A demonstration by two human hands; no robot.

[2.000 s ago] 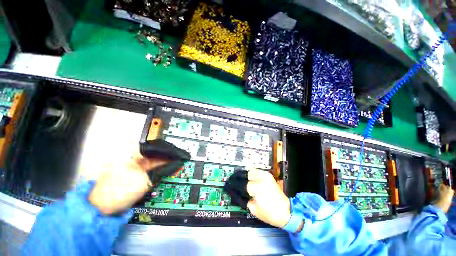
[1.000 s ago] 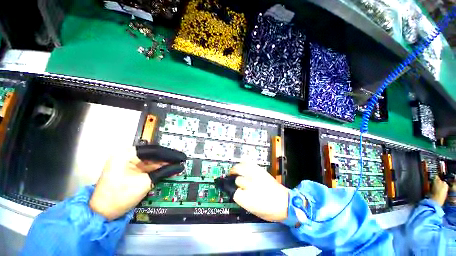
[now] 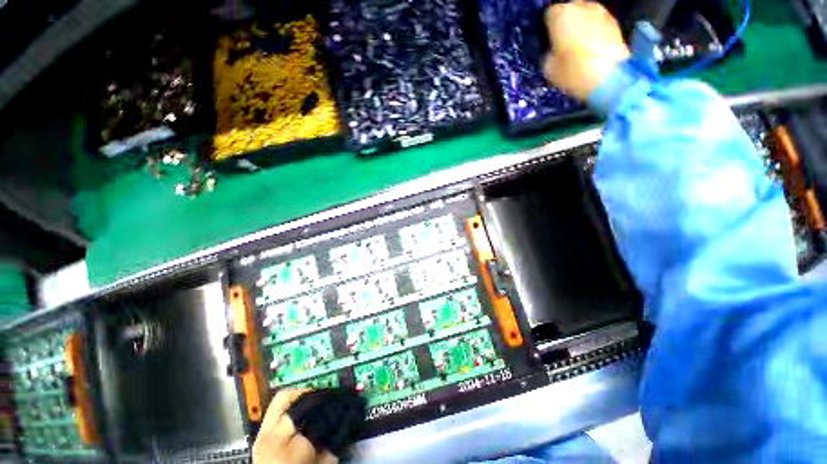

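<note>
A black pallet (image 3: pixel 335 331) with orange clamps holds several small green circuit boards (image 3: pixel 376 333) in front of me. My left hand (image 3: pixel 304 424), with black finger coverings, is at the pallet's lower left edge over a board; whether it holds anything cannot be seen. My right hand (image 3: pixel 585 45) is at the bin of blue-violet capacitors (image 3: pixel 524 82). Its fingertips are partly hidden, so I cannot tell if they grip a part.
Left of that bin stand bins of dark capacitors (image 3: pixel 403 72), yellow components (image 3: pixel 272 91) and brown-silver parts (image 3: pixel 150 91). Loose parts (image 3: pixel 186 172) lie on the green mat (image 3: pixel 172 222). Another pallet (image 3: pixel 50 390) is at the left on the conveyor, and one partly shows at right.
My right hand has left the boards and reached up to the blue-violet bin. My left hand is now at the pallet's lower edge. The view has turned and shifted.
</note>
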